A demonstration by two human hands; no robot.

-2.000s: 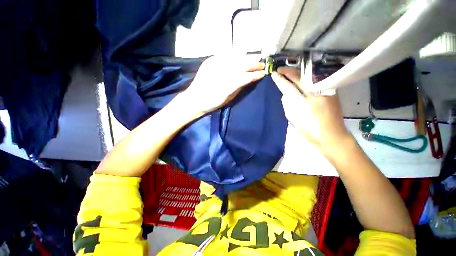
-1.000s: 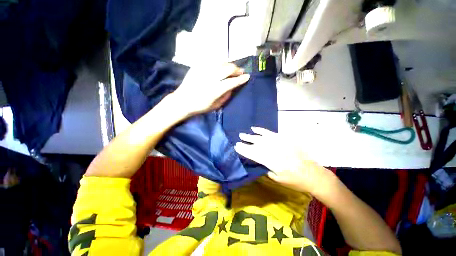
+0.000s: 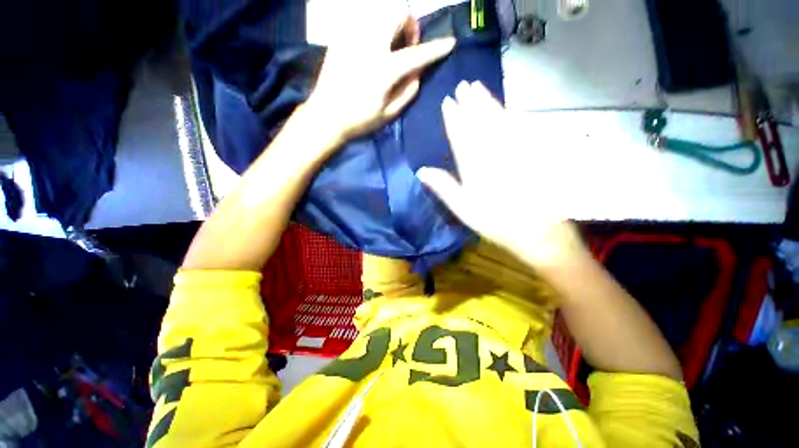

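A navy garment piece (image 3: 350, 206) lies under both hands and hangs over the table's front edge towards the lap. Its upper end has a darker strip beneath the presser foot (image 3: 477, 13), which shows a yellow-green spot at the top edge. My left hand (image 3: 372, 74) rests on the cloth left of the foot, thumb and fingers apart; whether it pinches the cloth is hidden. My right hand (image 3: 495, 166) lies flat on the cloth's right side, fingers spread, below the foot.
On the white table (image 3: 596, 166) at right are a flat black rectangle (image 3: 692, 44), a teal cord loop (image 3: 710, 153) and red-handled snips (image 3: 773, 153). A dark garment pile (image 3: 61, 131) hangs at left. A red basket (image 3: 320, 289) is below the table.
My right hand has come down from the presser foot onto the cloth, then slid slightly up relative to it. The view has shifted down, leaving most of the machine head out of frame.
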